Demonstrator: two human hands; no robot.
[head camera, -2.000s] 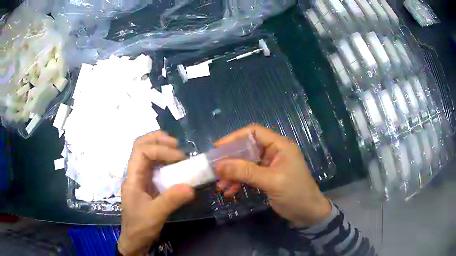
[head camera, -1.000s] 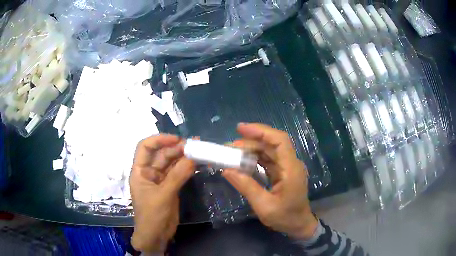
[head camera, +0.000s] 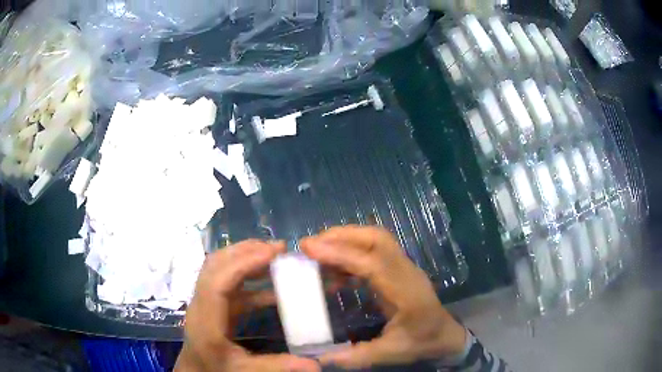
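Note:
A packed box (head camera: 303, 301), a clear box with a solid white core, stands lengthwise between my hands at the lower centre. My left hand (head camera: 236, 305) holds it from the left, fingers at its top end and thumb at its bottom end. My right hand (head camera: 388, 298) holds it the same way from the right. Both hands are slightly blurred. Behind them lies the clear ribbed tray (head camera: 363, 189), with a slender metal part (head camera: 348, 107) and a white padding piece (head camera: 279, 127) near its far edge.
A heap of white padding sheets (head camera: 156, 196) lies left in a shallow clear tray. A bag of cream foam blocks (head camera: 51, 116) is far left. Crumpled clear plastic (head camera: 239, 73) lies at the back. A compartment tray (head camera: 555, 205) with rows of white-cored boxes is right. Blue plastic (head camera: 123, 356) shows lower left.
The box was open, then closed between my hands and lying crosswise. Now it is turned lengthwise and lower, with both hands around its ends.

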